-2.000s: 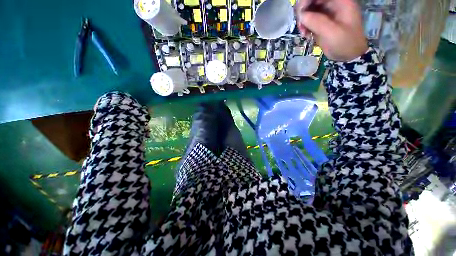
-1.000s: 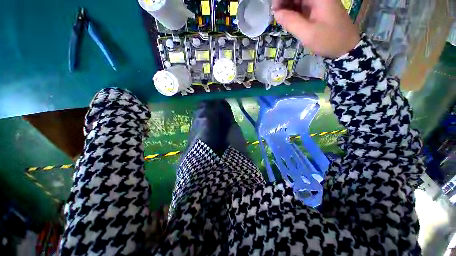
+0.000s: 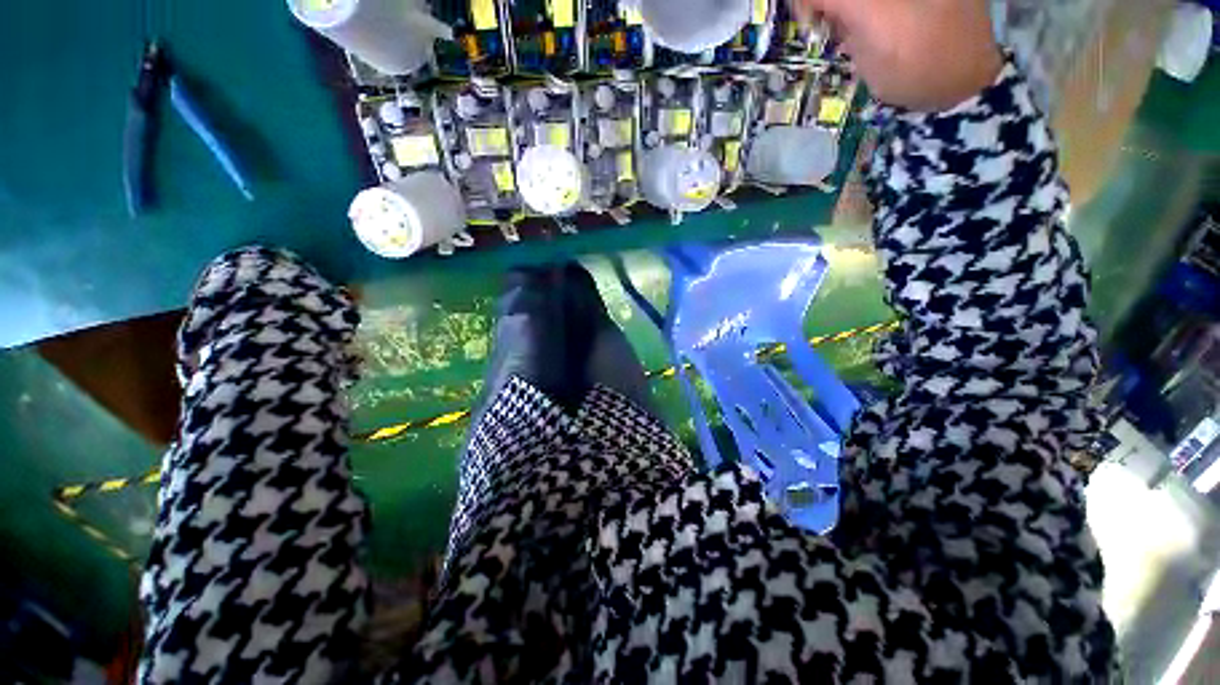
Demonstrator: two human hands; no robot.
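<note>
Circuit boards point(image 3: 612, 131) with yellow blocks and small cans lie in tight rows on a dark mat at the top of the view. Several whitish cups lie tipped on them; the cup at the front left point(image 3: 408, 214) shows a round end with yellow marks. Another cup point(image 3: 689, 16) is cut off by the top edge. My right hand point(image 3: 923, 47) is bare, over the right end of the back row. Its fingers are cut off by the top edge, so I cannot tell whether they hold anything. My left sleeve shows, but no left hand.
Cutters with blue handles point(image 3: 204, 134) lie open on the green bench top point(image 3: 67, 174). Clear plastic packaging and brown cardboard point(image 3: 1104, 147) are at the upper right. A blue plastic chair point(image 3: 749, 315) stands on the green floor below the bench edge. Yellow-black tape marks the floor.
The view has shifted, so the boards and cutters sit further left. My right hand is higher in the picture and more cut off by the top edge. The front-row cups keep their places on the boards.
</note>
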